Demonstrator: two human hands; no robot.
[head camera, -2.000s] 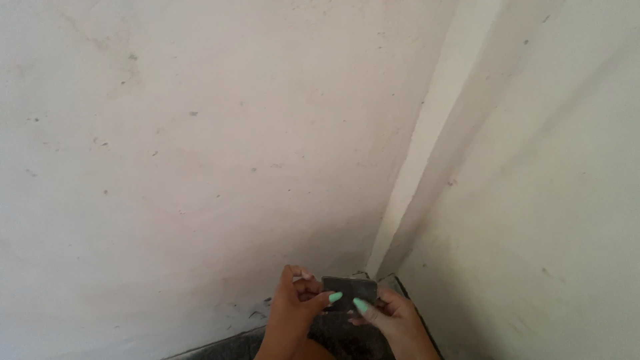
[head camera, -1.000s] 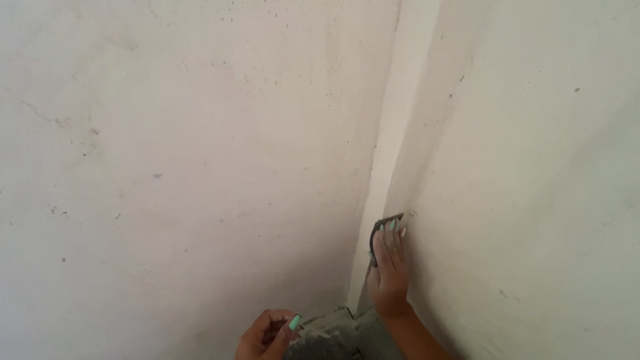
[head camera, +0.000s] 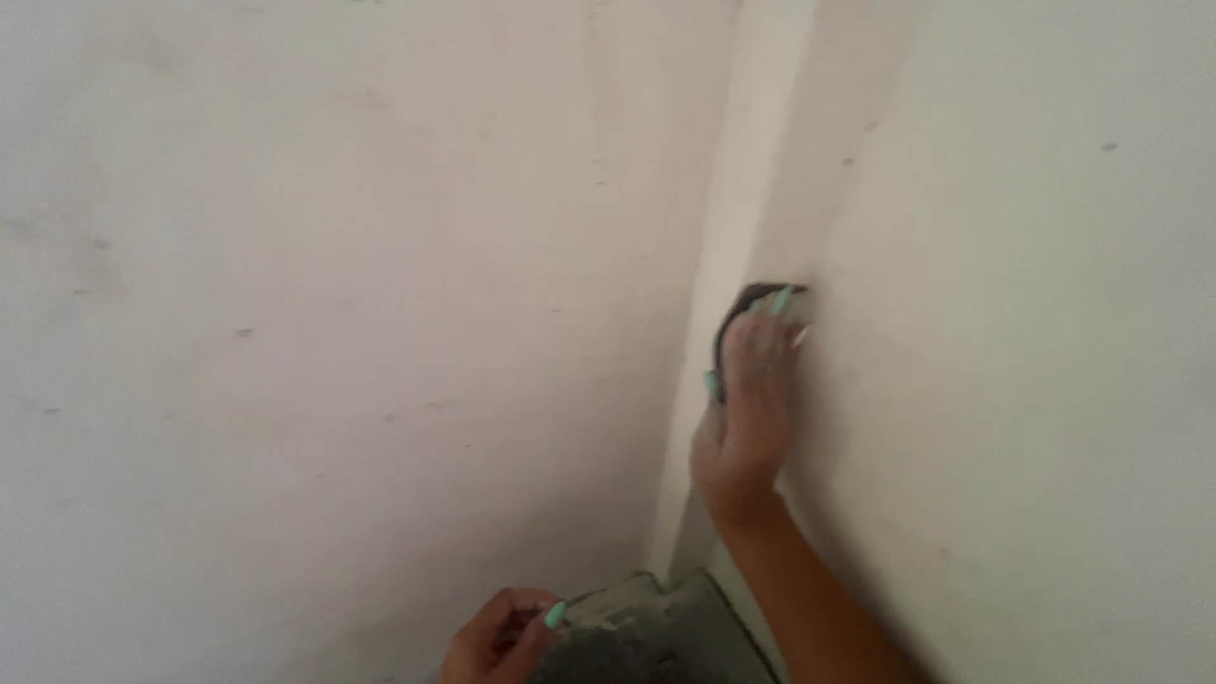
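Note:
My right hand (head camera: 755, 408) presses a dark, thin sheet (head camera: 736, 318), seemingly sandpaper, flat against the narrow side of a vertical corner strip (head camera: 727, 218). Its fingers point up and cover most of the sheet; only the dark top and left edges show. My left hand (head camera: 503, 636) is low in the view, left of the corner's foot, with fingers curled and thumb near the fingertips. Whether anything small is between those fingers cannot be made out. Both hands have pale green nails.
A pale, marked wall (head camera: 380, 332) fills the left side, and another pale wall (head camera: 1026, 380) stands on the right. Below the corner lies a dark grey, worn surface (head camera: 655, 632) with whitish patches and a raised edge.
Two seconds ago both hands held the dark sheet low down. The left hand has since let go of it, and the right hand has carried it up onto the corner strip.

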